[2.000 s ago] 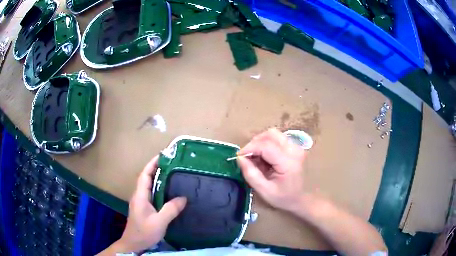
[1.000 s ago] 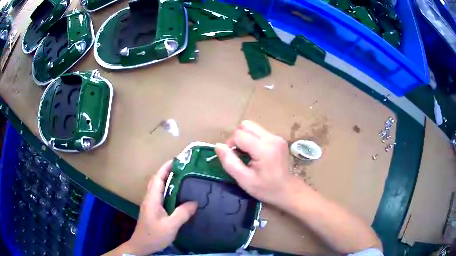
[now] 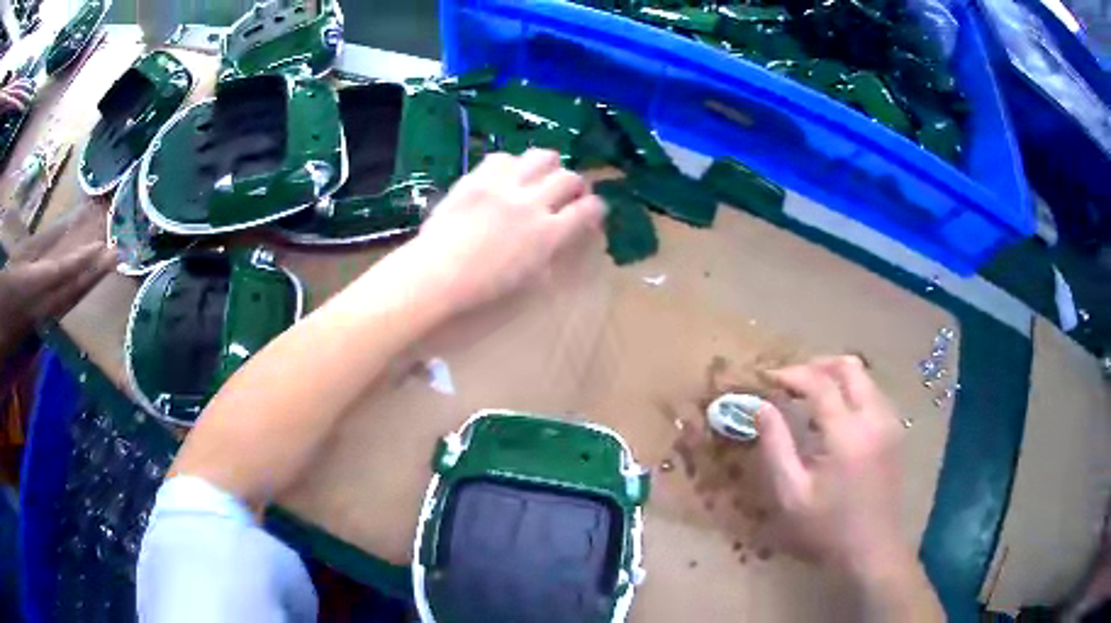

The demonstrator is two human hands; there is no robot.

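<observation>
A glossy green housing (image 3: 542, 445) with a silver rim lies in front of me at the bottom centre, its dark recess facing up, with neither hand on it. My left hand (image 3: 518, 219) is stretched forward at the near edge of the loose green cover plates (image 3: 630, 228). Its fingertips are blurred, and I cannot tell if they hold a plate. My right hand (image 3: 835, 456) is beside the small white cup (image 3: 735, 416), fingertips at its right side. It is blurred and no stick can be made out.
Several green housings (image 3: 314, 134) are grouped at upper left, one overlapping another. Another person's hand (image 3: 61, 270) is at the left edge. A blue bin (image 3: 780, 146) of green parts stands at upper right. Small silver bits (image 3: 936, 363) lie at right. A whitish scrap (image 3: 440, 376) lies left of centre.
My left hand has left the housing and reached forward to the plates. My right hand has moved right, from the housing to the cup. Another person's hand and another housing have appeared at left.
</observation>
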